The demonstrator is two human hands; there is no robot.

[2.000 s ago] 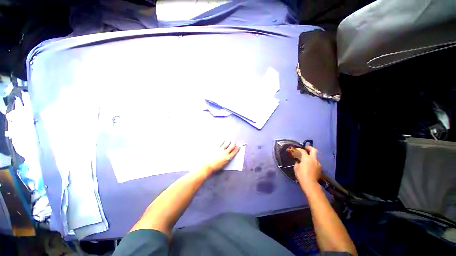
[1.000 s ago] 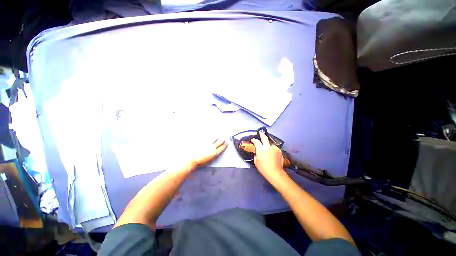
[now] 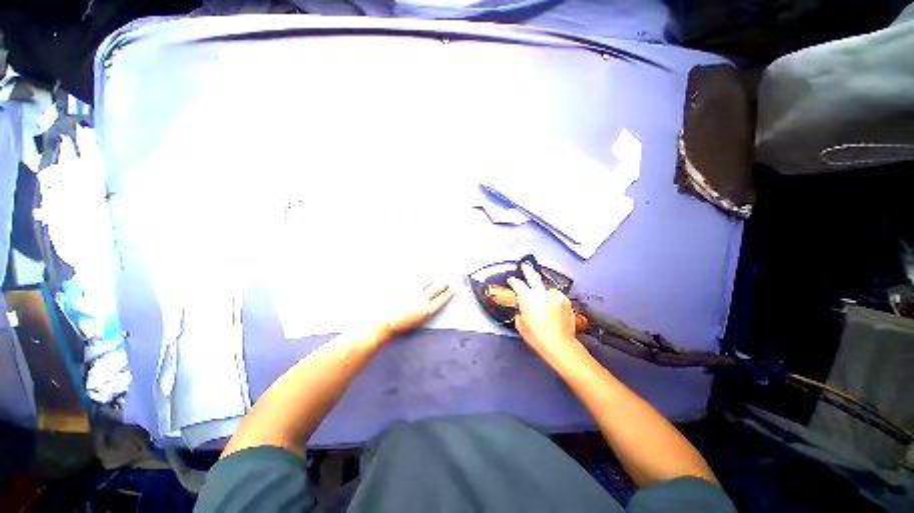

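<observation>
A pale garment panel [image 3: 311, 313] lies flat near the front of the bluish table, mostly washed out by glare. My left hand [image 3: 416, 307] rests flat on it, fingers pointing right, holding nothing. My right hand [image 3: 546, 313] is closed around the orange-brown handle of the steam iron [image 3: 483, 281]. The iron sits on the panel's right end, its tip pointing left, just right of my left fingertips. Its soleplate is hidden underneath.
A folded pale piece [image 3: 586, 225] lies behind the iron. Pale strips [image 3: 205, 361] are stacked at the table's left. A dark brown pad [image 3: 718, 135] is at the back right corner. The hose [image 3: 651, 346] trails right off the table [image 3: 641, 396].
The iron in my right hand has moved left from the bare table onto the panel's right end, beside my left hand. The whole view has shifted slightly.
</observation>
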